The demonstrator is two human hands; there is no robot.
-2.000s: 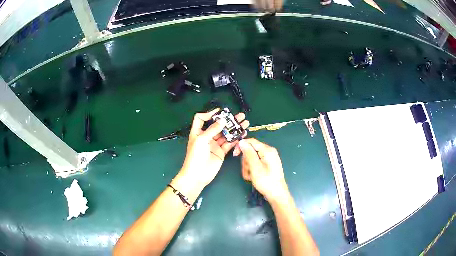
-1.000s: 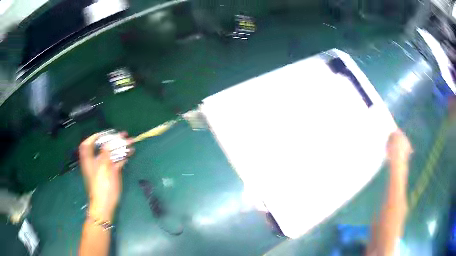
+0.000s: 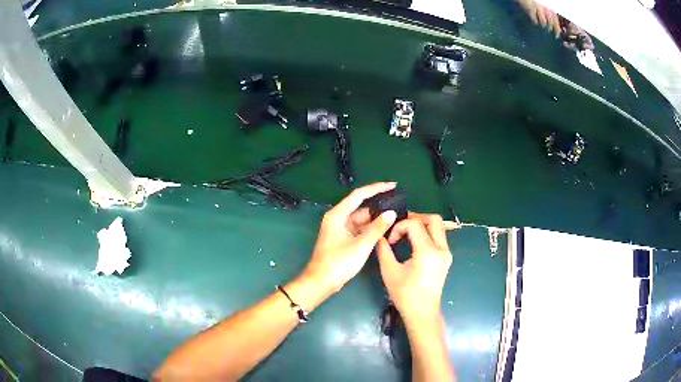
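Note:
A black adapter case (image 3: 390, 203) is held at the centre, over the seam between bench and belt. My left hand (image 3: 349, 237) grips it with thumb and fingers. My right hand (image 3: 415, 257) is at its right side, thumb and fingers bent close together; its fingertips touch or nearly touch the case, and I cannot tell whether they hold anything. No bright board parts show in the case. A black cord (image 3: 388, 319) lies on the bench, partly behind my right forearm.
Circuit boards (image 3: 402, 118), black cords (image 3: 440, 158) and black cases (image 3: 323, 119) lie on the green belt. A pale post (image 3: 67, 112) and white scrap (image 3: 113, 247) are left. A tray under a white sheet (image 3: 582, 306) is right. A person's hand (image 3: 543, 16) shows at top.
The head view swung right to the tray, where my right hand was at the sheet's edge, then back. The held thing now shows black instead of bright board parts. My hands are together again.

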